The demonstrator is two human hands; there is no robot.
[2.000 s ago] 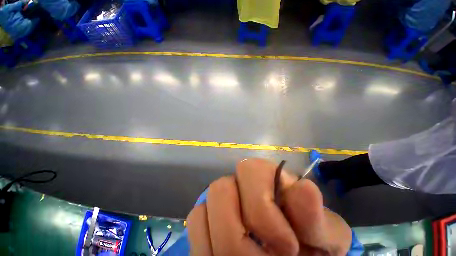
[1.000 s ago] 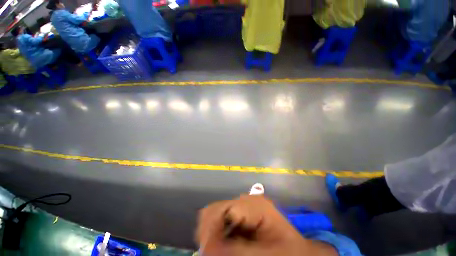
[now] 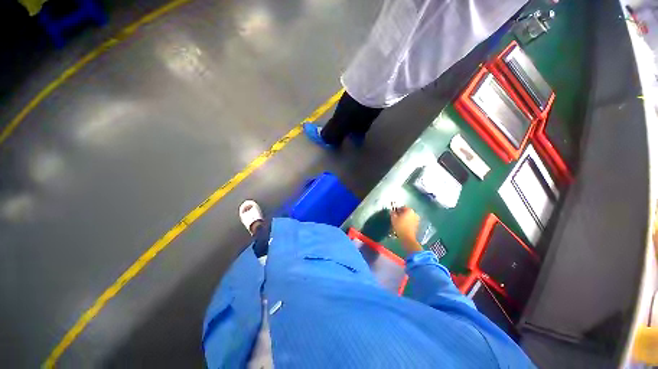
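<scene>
My right hand [image 3: 406,222] is small in the picture, low over the green-matted bench [image 3: 464,203], with its blue sleeve running back to the lower right. Its fingers are bent. A tiny dark and light thing shows at the fingertips, too small to name or to tell if it is held. Just beyond the hand lie a white packet [image 3: 438,183] and a black phone [image 3: 453,167]. My left hand is not in view.
Red trays with grey-white panels [image 3: 499,108] and a dark panel [image 3: 505,259] lie along the bench. A white sheet with a black outline [image 3: 530,193] lies between. A blue stool [image 3: 324,200] and a person in a white coat [image 3: 418,50] are beside the bench.
The view has swung to the bench and my blue coat. The hand that was close to the camera, earlier with a thin dark stick, is now out of that spot; a hand is at the bench.
</scene>
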